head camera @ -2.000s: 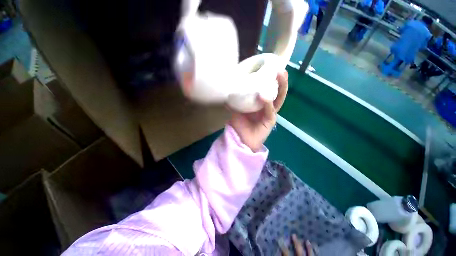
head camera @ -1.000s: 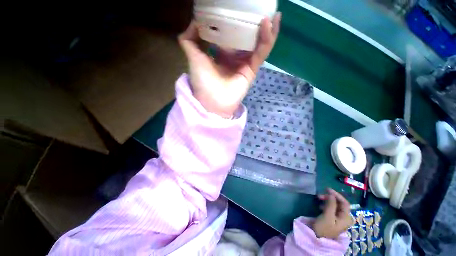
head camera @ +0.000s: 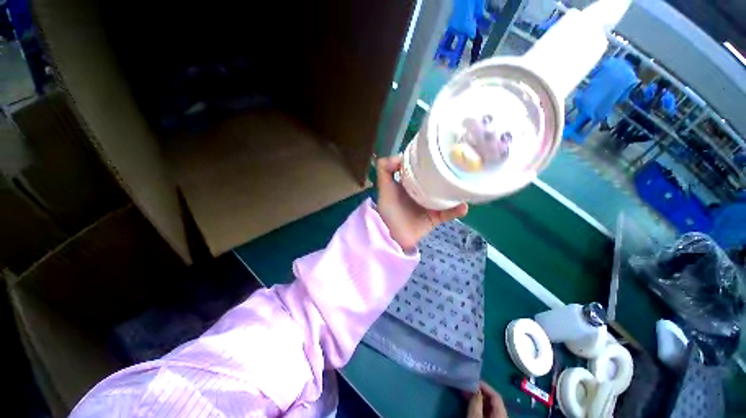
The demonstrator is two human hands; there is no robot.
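My left hand (head camera: 409, 211) is raised and holds the cream-white headphones (head camera: 564, 53) by one ear cup. The cup's round outer cover (head camera: 493, 126) faces me, shiny, with a small coloured picture. The band runs up to the right and is cut off by the top edge. The grey patterned plastic bag (head camera: 442, 306) lies flat on the green bench below. My right hand (head camera: 486, 403) is cut off by the bottom edge, its fingers at the bag's lower corner; whether they grip it cannot be told.
Several loose cream ear pads (head camera: 530, 348), a white bottle (head camera: 572, 323) with a metallic cap and a red tube (head camera: 534, 391) lie at the bench's right. A clear plastic heap (head camera: 695, 273) is far right. Open cartons (head camera: 253, 180) stand left. People in blue are beyond.
The headphones have moved right and turned, so the cup's cover now shows. My right hand has moved from beside the sticker sheet to the bag's corner. The view has shifted.
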